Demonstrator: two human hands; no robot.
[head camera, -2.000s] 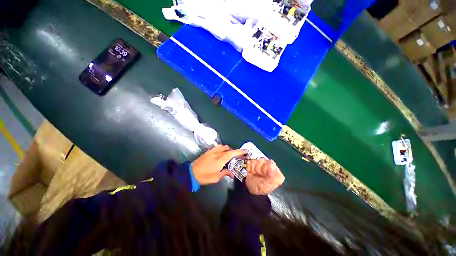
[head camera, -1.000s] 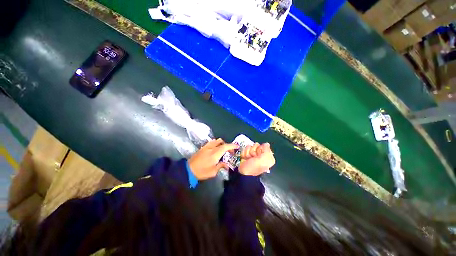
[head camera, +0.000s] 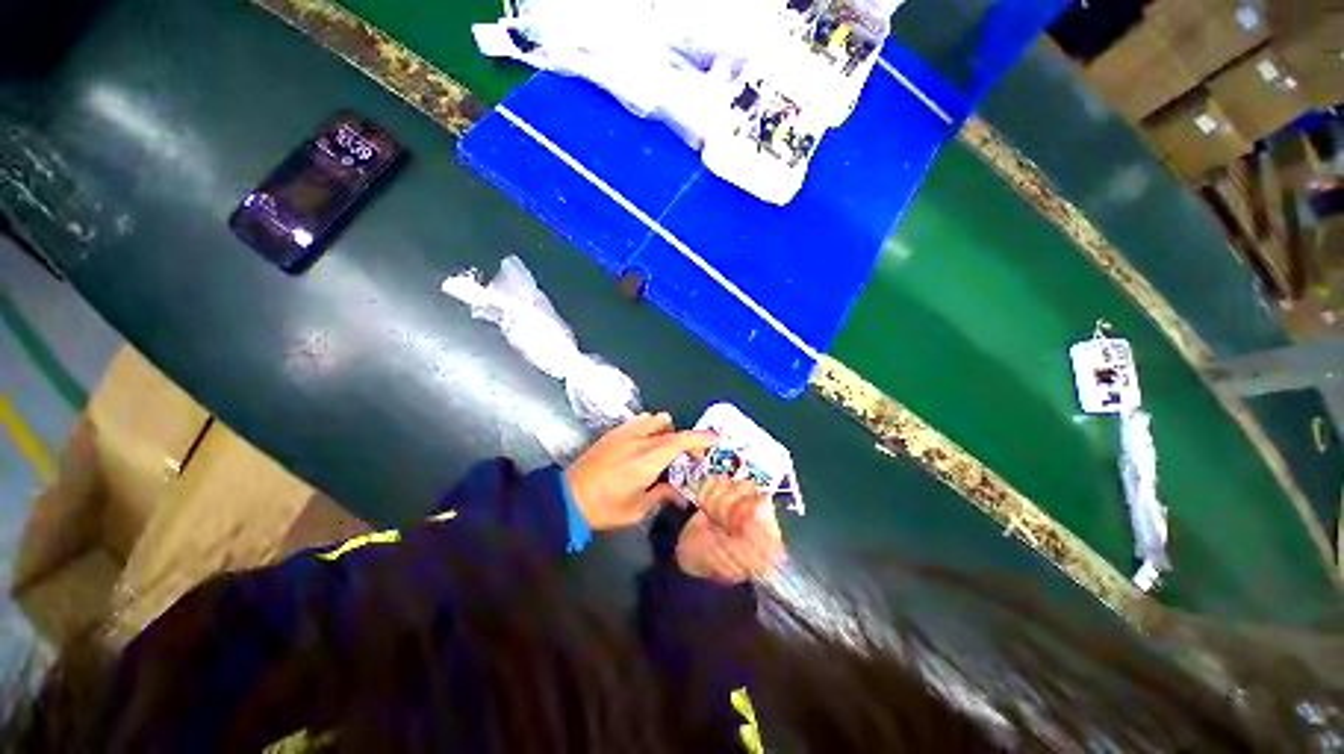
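An open white plastic housing (head camera: 759, 448) with small dark and coloured parts inside lies on the dark green bench at the lower centre. A bagged cord (head camera: 543, 336) in crumpled clear plastic runs from near it to the upper left. My left hand (head camera: 631, 469), with a blue wristband, holds the housing's left side, fingers over its inside. My right hand (head camera: 730, 527) is at its near edge, fingertips bent onto the inner parts. What the right fingertips hold, if anything, is too small to tell.
A blue sheet (head camera: 722, 280) bears a heap of white units (head camera: 759, 140). A smartphone (head camera: 317, 192) lies left. Another unit (head camera: 1106, 374) with bagged cord lies on the green conveyor (head camera: 966, 287). A carton (head camera: 221, 486) stands lower left; cartons (head camera: 1201, 118) are stacked upper right.
My right hand has moved down toward the housing's near edge, so more of the housing shows. The unit on the conveyor has moved up and left in view. The view has shifted slightly.
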